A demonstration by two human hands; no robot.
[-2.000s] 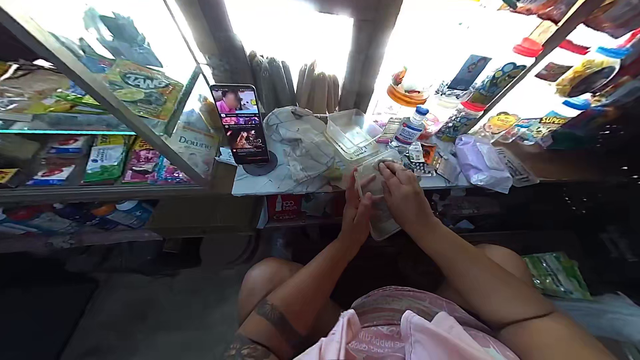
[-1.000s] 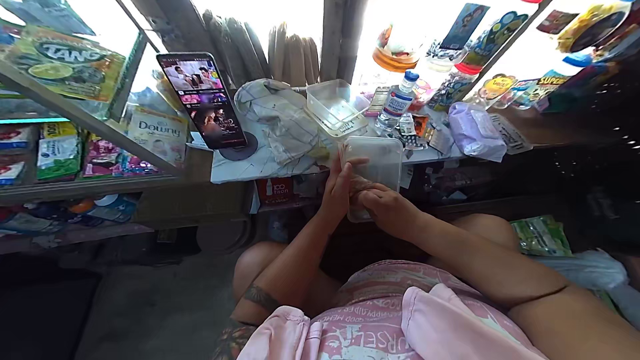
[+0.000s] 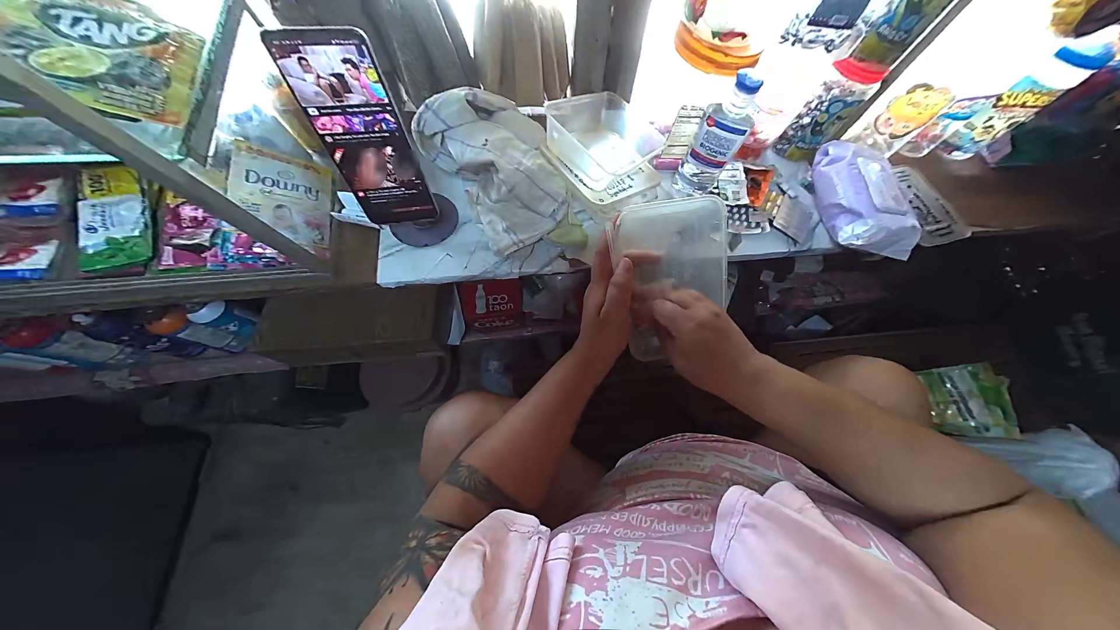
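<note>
A clear plastic container with its lid raised (image 3: 687, 236) is in front of me, at the table's front edge. My left hand (image 3: 608, 293) grips its left side, fingers along the upright lid. My right hand (image 3: 700, 337) reaches into or against its near part; the fingertips are partly hidden behind the translucent plastic, and I cannot tell whether they hold something. Behind it lies another clear plastic tub (image 3: 595, 144). A bottle of rubbing alcohol with a blue cap (image 3: 719, 136) stands behind the container, near blister packs of tablets (image 3: 744, 210).
A phone (image 3: 354, 127) leans upright on a round stand at the left of the marble-patterned tabletop (image 3: 411, 262). Beside it is a crumpled checked cloth (image 3: 499, 166). A purple pack of wipes (image 3: 864, 199) lies at the right. A glass display case with sachets borders the left side.
The container has turned more upright, its broad translucent face now showing between my hands. My right hand has shifted lower on it. The view has moved nearer the table.
</note>
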